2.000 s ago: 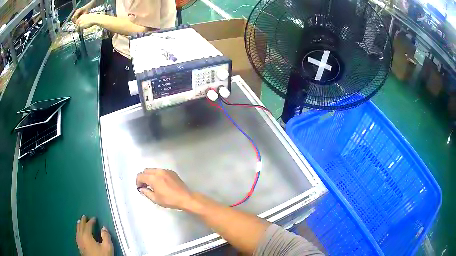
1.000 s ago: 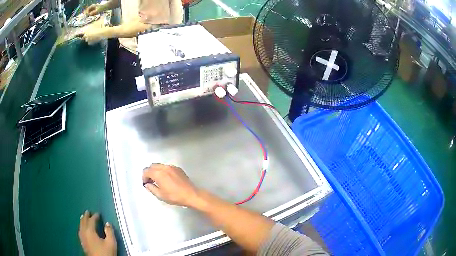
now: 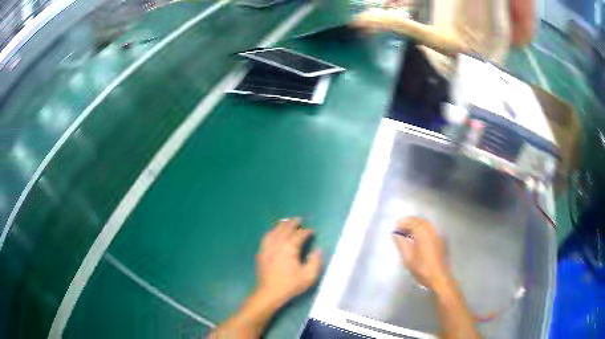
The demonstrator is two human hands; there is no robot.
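Note:
My right hand [image 3: 424, 251] is over the silvery test surface [image 3: 458, 218], fingers curled together with a small dark end between them. The red and blue test lead [image 3: 485, 318] runs behind my right wrist and is blurred. My left hand [image 3: 286, 261] rests low over the green bench top [image 3: 225, 192], fingers slightly apart, with nothing seen in it. Two small solar panels [image 3: 292, 63] lie at the far part of the bench, one tilted across the other. The test instrument [image 3: 501, 126] stands at the far right edge of the test surface, blurred.
A white frame [image 3: 355, 218] edges the test surface beside the bench. A white rail line [image 3: 149, 173] separates the conveyor belt [image 3: 79, 172] on the left. A blue crate [image 3: 580, 298] is at the right edge. Another person's arm [image 3: 411, 25] reaches over the far bench.
The view has swung left, so the bench and panels show more centrally and the fan has left the picture. My left hand is farther forward on the bench. My right hand stays over the test surface.

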